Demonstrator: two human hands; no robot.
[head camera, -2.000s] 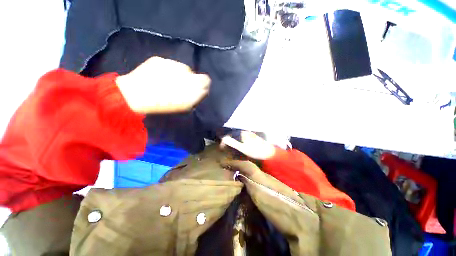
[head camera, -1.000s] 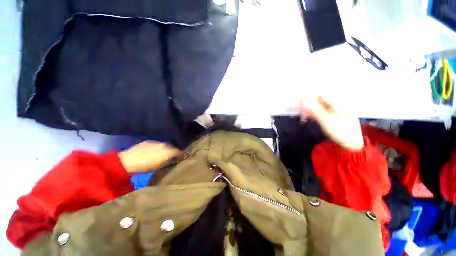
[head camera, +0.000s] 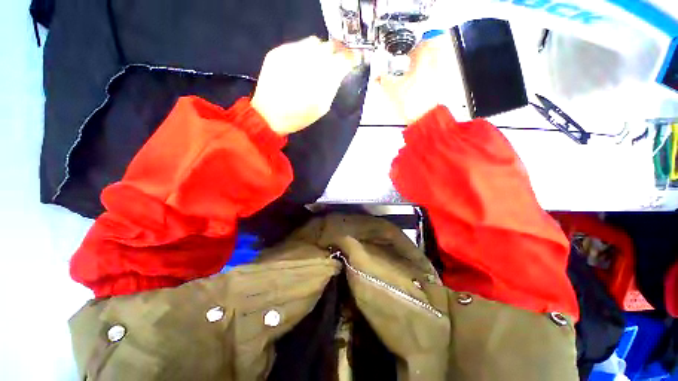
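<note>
A large dark garment panel (head camera: 186, 33) with a pale stitched edge lies on the left of the white machine table (head camera: 357, 171) and hangs over its front. My left hand (head camera: 301, 85) rests on the panel's right part, close to the needle area; its fingers are bunched at the cloth edge, and whether they grip is unclear. My right hand (head camera: 416, 82) is at the right of the presser foot (head camera: 359, 37), washed out by glare; its fingers are hard to make out. The sewing machine head (head camera: 565, 9) shows part of its blue lettering at the top.
A black phone (head camera: 492, 67) lies right of my right hand, with black thread snips (head camera: 561, 119) beside it. Scissors with green and yellow handles (head camera: 665, 152) are at the far right. Below the table are a red stool (head camera: 613, 253), blue crate (head camera: 643, 342) and dark cloth.
Both hands have moved up from the table's front edge to the needle area, the left onto the panel and the right beside the presser foot. The view has shifted, showing more of the machine.
</note>
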